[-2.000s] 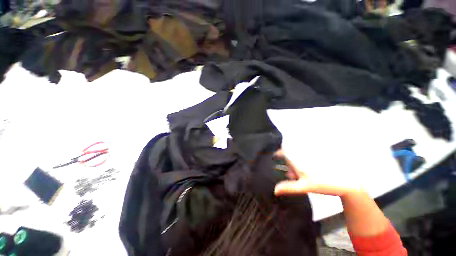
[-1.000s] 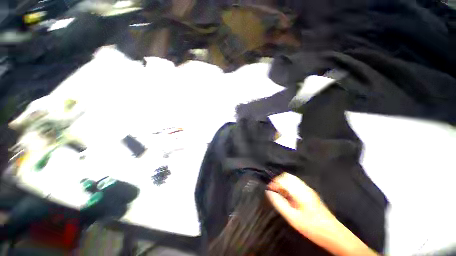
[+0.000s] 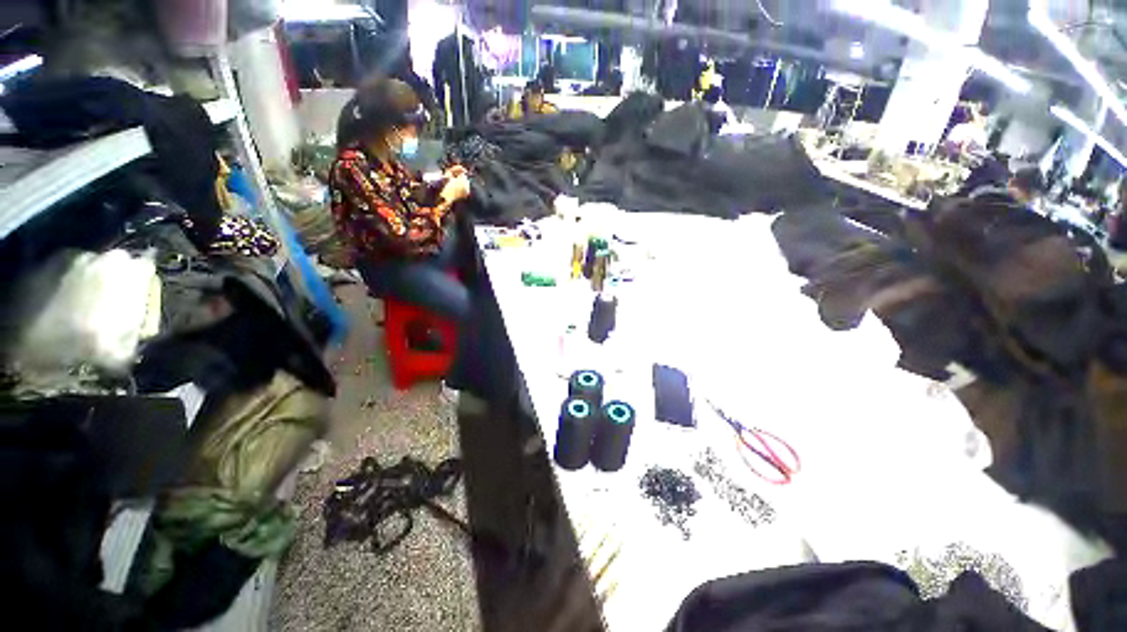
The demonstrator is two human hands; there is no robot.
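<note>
Neither of my hands is in the picture. A black garment [image 3: 803, 599] shows at the bottom edge, cut off by it. Beyond it on the white table covering [image 3: 742, 296] lies a pile of small dark fasteners [image 3: 669, 490], with sparser patches beside it. Scissors with red looped handles [image 3: 769, 456] lie open near a flat black smartphone [image 3: 672, 395]. Three black thread cones [image 3: 612, 437] with teal-ringed tops stand at the table's left edge. A slimmer black spool [image 3: 602, 317] stands farther back.
A masked person [image 3: 393, 210] sits on a red stool [image 3: 418, 343] left of the table's far end. Black strips [image 3: 386, 500] lie on the floor. Garment heaps line the table's back and right side [image 3: 989, 309]. Shelves with cloth [image 3: 223, 457] stand at left. Small bottles [image 3: 577, 257] stand at the far end.
The view has swung left and up, bringing in the seated person, the floor and the far table end. My hand has left the picture, and the garment now shows only at the bottom.
</note>
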